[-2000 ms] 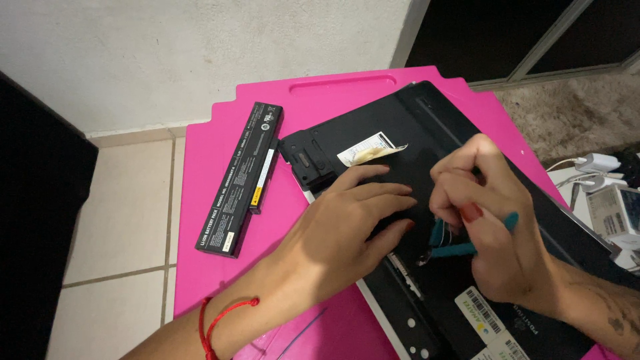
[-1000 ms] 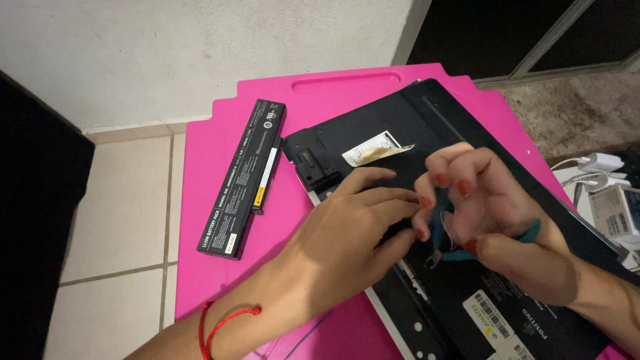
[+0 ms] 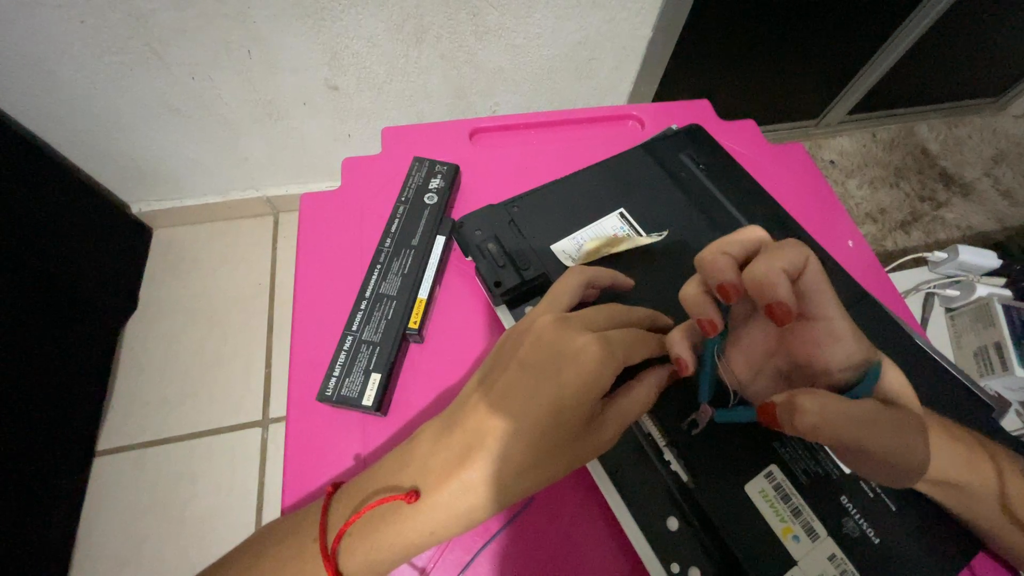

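A black laptop (image 3: 680,192) lies upside down on a pink plastic table (image 3: 352,224), its battery bay exposed. My right hand (image 3: 792,328) holds small cutting pliers with teal handles (image 3: 707,372), which are spread apart; their jaws point down over the laptop's underside. My left hand (image 3: 568,368), a red cord at its wrist, rests on the laptop with its fingertips close to the right fingers. Whether it grips anything small is hidden. A partly peeled white label (image 3: 596,236) is on the casing beyond the left hand. The black battery pack (image 3: 392,288) lies left of the laptop.
A white wall (image 3: 336,80) stands behind the table. At the right, white chargers with cables (image 3: 964,260) and a white labelled box (image 3: 984,340) sit beside the table. A dark object (image 3: 64,320) stands at the far left above floor tiles.
My right hand has turned palm up and opened out around the pliers, whose handles are now spread wider. The left hand has stayed on the laptop. The battery pack has not moved.
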